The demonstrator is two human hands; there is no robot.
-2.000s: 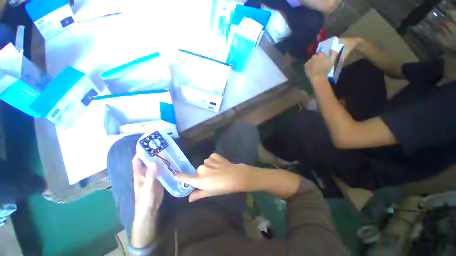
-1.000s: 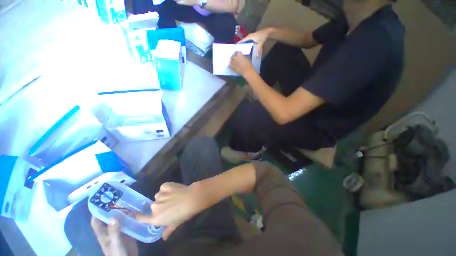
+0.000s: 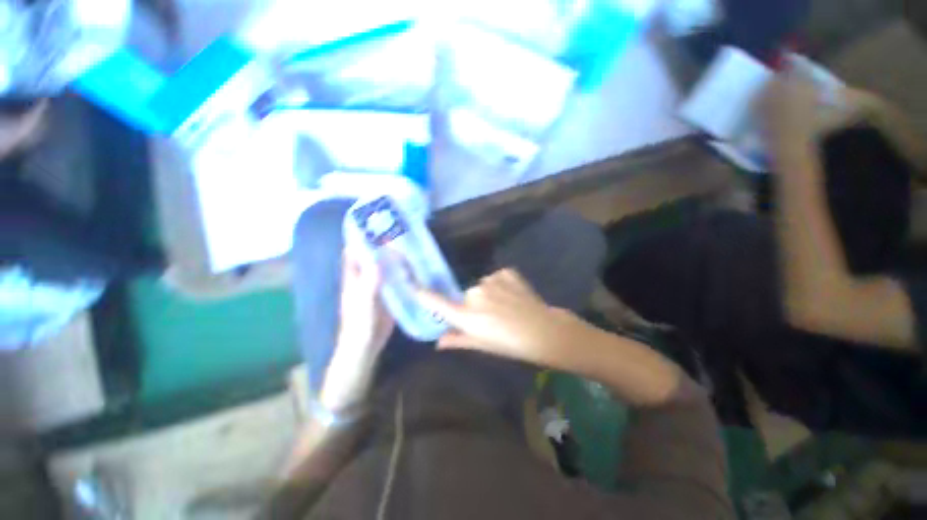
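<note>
A white oval housing half (image 3: 415, 266) is held over my lap, tilted, its open side up. A black square fan with a pale round centre (image 3: 382, 221) sits in its far end. My left hand (image 3: 363, 295) grips the housing along its left side. My right hand (image 3: 498, 317) is at the near end, with its index finger reaching inside the housing. The frame is blurred, so the wires and the fingertip contact are not clear.
White and blue open cartons (image 3: 356, 140) stand on the white-covered table (image 3: 239, 218) ahead, beyond its wooden edge. At right, a person's arm (image 3: 810, 218) and hands hold a white box (image 3: 728, 93). Another person's dark clothing shows at left. The floor is green.
The camera view has swung back left, so the housing and hands appear higher and further right. Both hands keep their places on the housing. The neighbour's box has changed angle.
</note>
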